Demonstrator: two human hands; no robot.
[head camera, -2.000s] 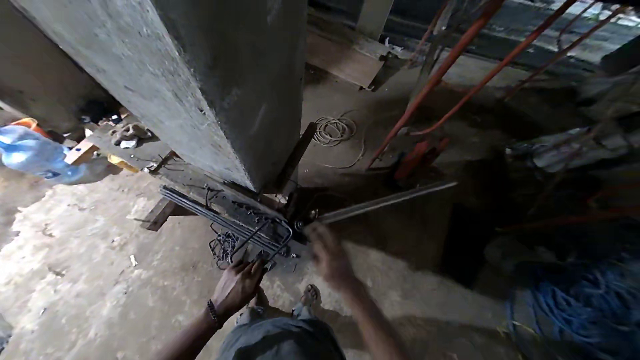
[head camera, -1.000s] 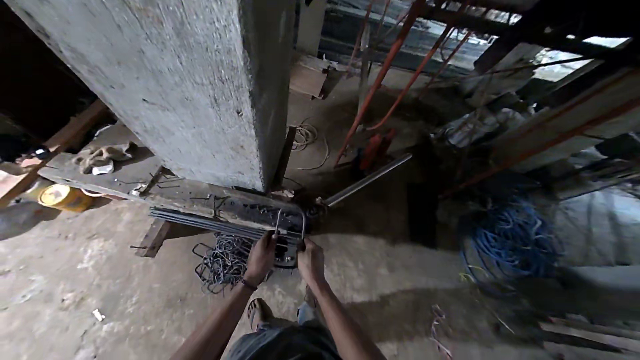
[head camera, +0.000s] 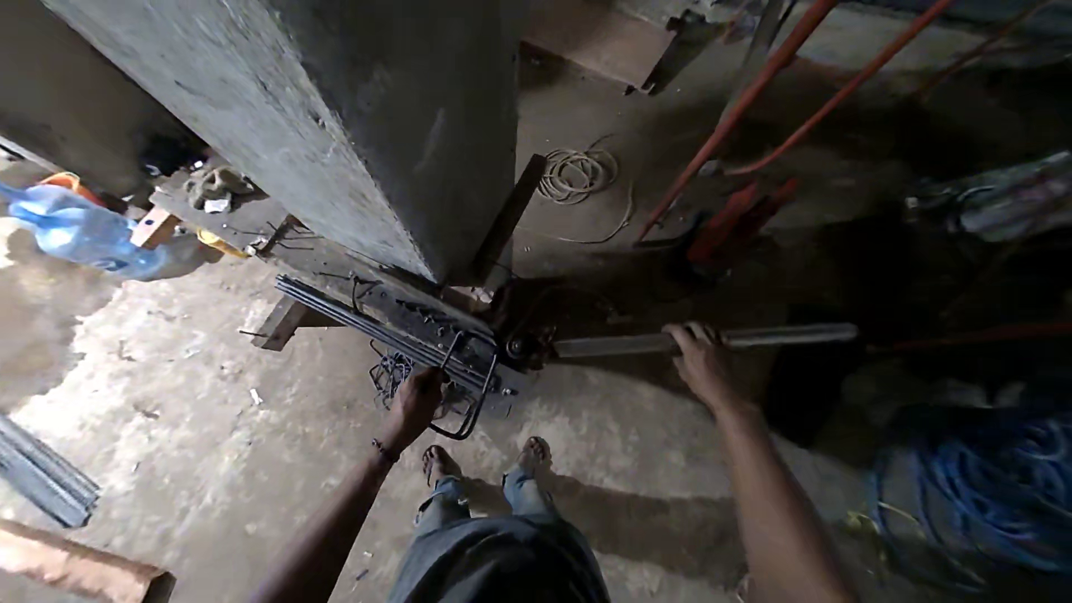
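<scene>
My left hand (head camera: 416, 400) is closed on a bent steel bar loop (head camera: 479, 400), a rectangular rebar stirrup, at the near end of the wooden bench. My right hand (head camera: 699, 356) grips a long metal bar or pipe (head camera: 787, 336) that reaches out to the right from the bench end. Several straight steel rods (head camera: 335, 311) lie along the bench (head camera: 402, 306), left of the stirrup. Below the bench, a heap of bent stirrups (head camera: 389, 368) rests on the floor, partly hidden by my left hand. Where the bar meets the bench it is dark and unclear.
A concrete column (head camera: 419, 126) rises just behind the bench. Orange-red metal poles (head camera: 737, 109) slant at the upper right, near coiled rope (head camera: 578, 174). Blue rope or hose (head camera: 988, 477) lies at the right. A blue plastic bottle (head camera: 75, 230) and corrugated sheet (head camera: 42, 469) are at the left.
My right hand was beside my left at the stirrup one second ago; now it is out to the right, on the long bar. My left hand still holds the stirrup.
</scene>
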